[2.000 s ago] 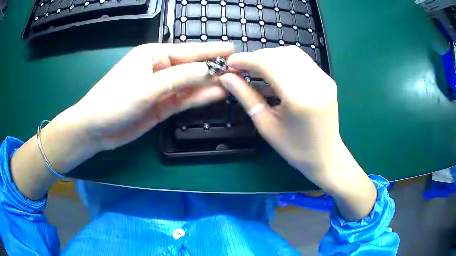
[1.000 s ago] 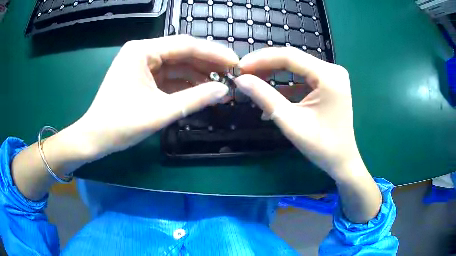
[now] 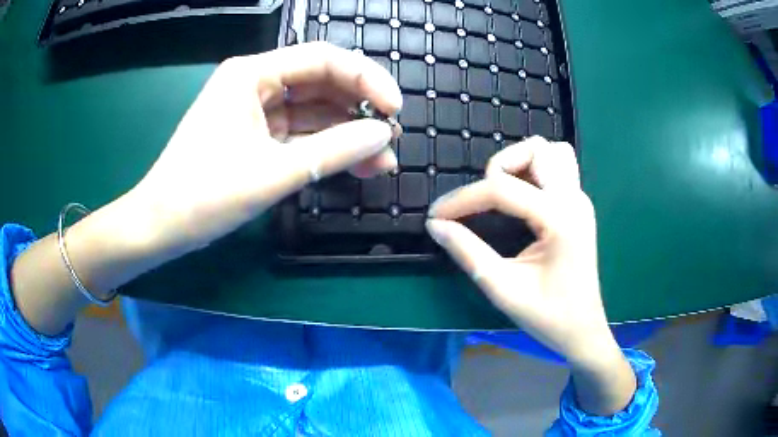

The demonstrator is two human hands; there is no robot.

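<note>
My left hand [image 3: 281, 128] is above the left part of the black pocketed tray [image 3: 375, 259] and holds several tiny dark, silvery parts [image 3: 367, 111] bunched between thumb and fingers. My right hand [image 3: 529, 230] is low over the tray's near right part, thumb and index fingertips together at a pocket corner near the front row. Whether a part is between those fingertips is hidden. Small silvery dots [image 3: 432, 95] sit at the tray's pocket corners. The far end of the tray is cut off by the picture's top edge.
A second black tray [image 3: 162, 19] lies at the upper left, cut off by the top edge. The green bench [image 3: 665, 171] has a curved front edge close to my blue smock [image 3: 294, 363]. Blue objects [image 3: 770, 141] show at the right edge.
My right hand has parted from my left hand and moved down and right to the tray's near rows. My left hand stays above the tray with its parts, its thumb and fingers slightly shifted.
</note>
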